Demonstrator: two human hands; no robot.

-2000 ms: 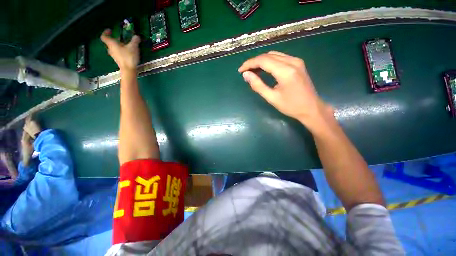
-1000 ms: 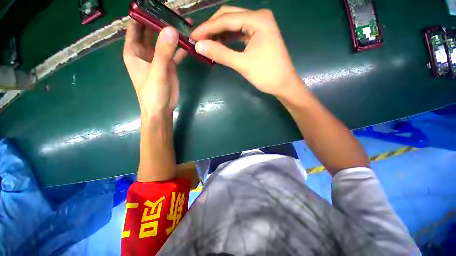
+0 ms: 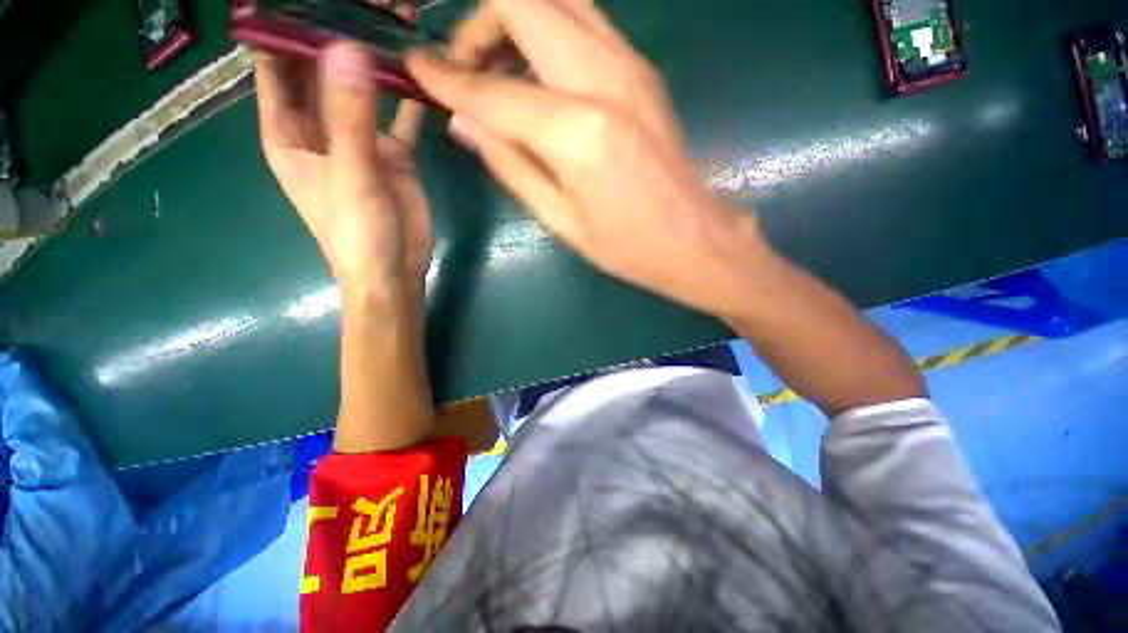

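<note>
A dark red phone unit (image 3: 324,31) is held tilted at the top edge of the view, its open side up and its red side edge towards me. My left hand (image 3: 359,173) grips it from below, with the thumb on the red edge. My right hand (image 3: 569,130) is at the unit's right end, with the fingertips on or close to it. The right fingers are blurred and cover that end. I cannot tell whether they hold a small part. Both hands are bare.
Two phone units, one (image 3: 918,43) at the upper right and one (image 3: 1103,97) at the far right, lie on the green bench (image 3: 594,328). Another unit (image 3: 161,27) lies beyond the pale rail (image 3: 142,124). A blue sleeve (image 3: 56,495) of another person is at the lower left.
My left hand first reached over the rail, then held the phone unit over the bench. Since the last earlier frame, the unit has shifted up and left, and my right fingers have moved further over its end.
</note>
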